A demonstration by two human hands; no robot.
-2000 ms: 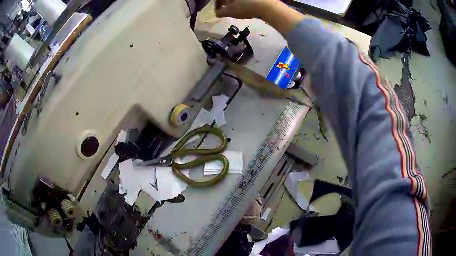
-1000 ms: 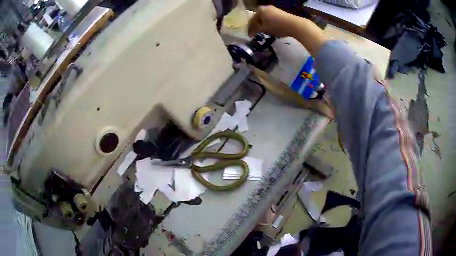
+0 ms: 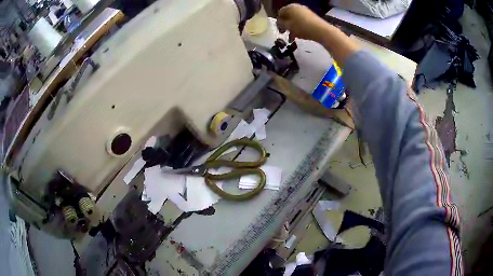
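My right hand (image 3: pixel 296 22) is at the top, beyond the right end of the cream sewing machine head (image 3: pixel 162 70), above the small black mechanism (image 3: pixel 274 58). Its fingers are curled, and whether they hold something cannot be made out. My left hand is not in view. Scissors with large brass-coloured loop handles (image 3: pixel 261 180) lie on the table over white offcuts (image 3: pixel 201 195). A blue, yellow and red small box (image 3: pixel 330 86) stands beside my right forearm.
A ruler edge (image 3: pixel 270 207) runs along the pale table's front. Dark cloth scraps (image 3: pixel 135 229) lie below the machine head. More dark cloth (image 3: pixel 351 253) is at the bottom. Dark cloth (image 3: pixel 446 56) lies on the floor at upper right. Tension knobs (image 3: pixel 78 209) are at lower left.
The view has shifted, so the machine and scissors sit further right than two seconds ago. My right hand now shows more fully, still near the machine's far end. The scissors remain on the offcuts.
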